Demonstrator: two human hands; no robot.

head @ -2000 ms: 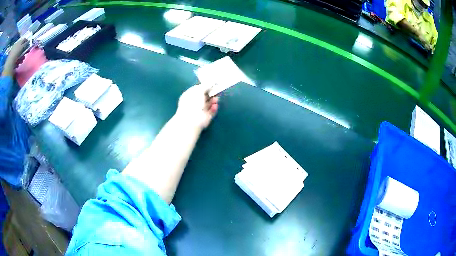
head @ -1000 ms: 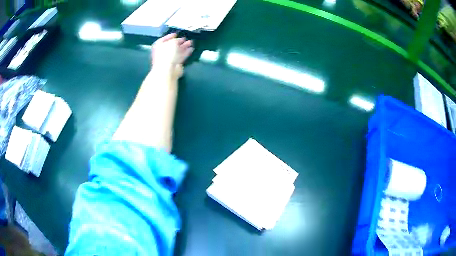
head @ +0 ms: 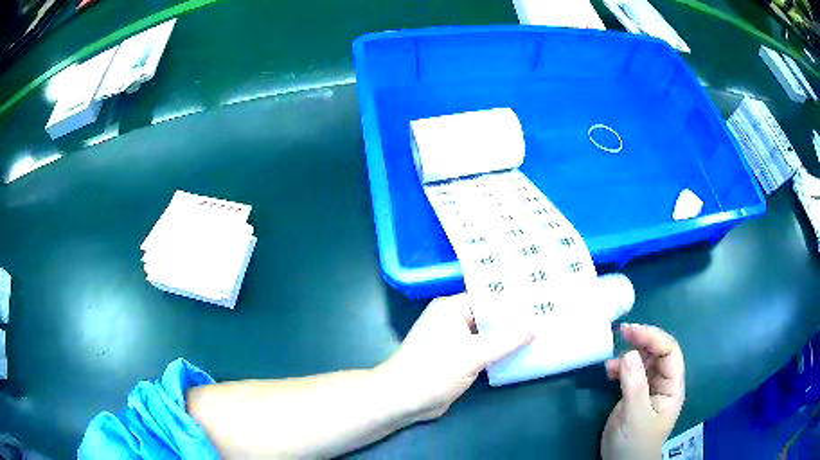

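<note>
My left hand [head: 450, 350] holds the free end of the label strip [head: 526, 247] at the near edge of the blue bin [head: 385, 216], its thumb on top of the strip. Rows of small dark barcodes show on the strip, and its blank white end curls over. The thick white label roll [head: 467, 145] lies inside the bin. My right hand [head: 649, 373] is just right of the strip's end, fingers bent; whether a small label is at its fingertips cannot be told. A loose stack of white cards [head: 202, 252] lies on the bench to the left.
A rubber band [head: 605, 138] and a white scrap [head: 688, 205] lie on the bin floor. White card supply stacks [head: 79, 94] are at the far left. More white stacks stand behind the bin and right of it [head: 762, 148]. A printed white item [head: 685, 444] shows at the bottom right.
The view has swung right to the bin. My left hand has left the far card stacks and now holds the label strip, drawn out over the bin's edge. My right hand has come into view.
</note>
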